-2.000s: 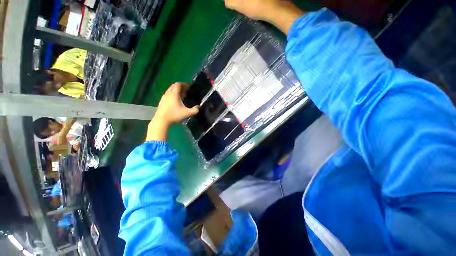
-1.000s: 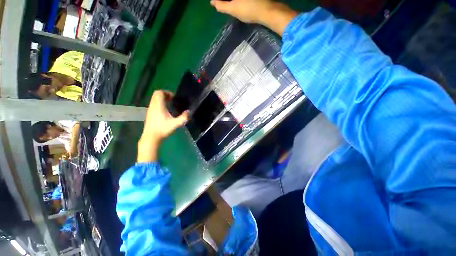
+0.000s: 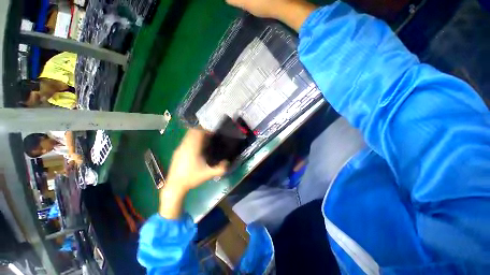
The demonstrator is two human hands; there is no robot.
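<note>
My left hand [image 3: 188,161], blurred, grips one or more black phone screens [image 3: 223,140] over the lower left end of the clear tray. Small red tips show at the screens' right end. The clear ribbed tray [image 3: 199,96] lies on the green bench, with a white-grey sheet [image 3: 250,80] over much of it. My right hand [image 3: 271,7] is at the top edge, partly cut off, beyond the tray's upper end; its fingers and anything in them are not clear. A slim phone-sized piece [image 3: 155,168] lies on the bench left of my left hand.
A pale metal post [image 3: 80,119] reaches in from the left, its bolted foot on the green bench [image 3: 161,59]. Orange strips [image 3: 128,212] lie by a dark area at lower left. Two people sit across the bench, near wrapped piles. A brown carton [image 3: 233,239] is below the bench edge.
My left hand has moved down and right along the tray, and the black screens seen lying there no longer show separately. The view has shifted, showing the slim piece and orange strips. My right hand stays near the top.
</note>
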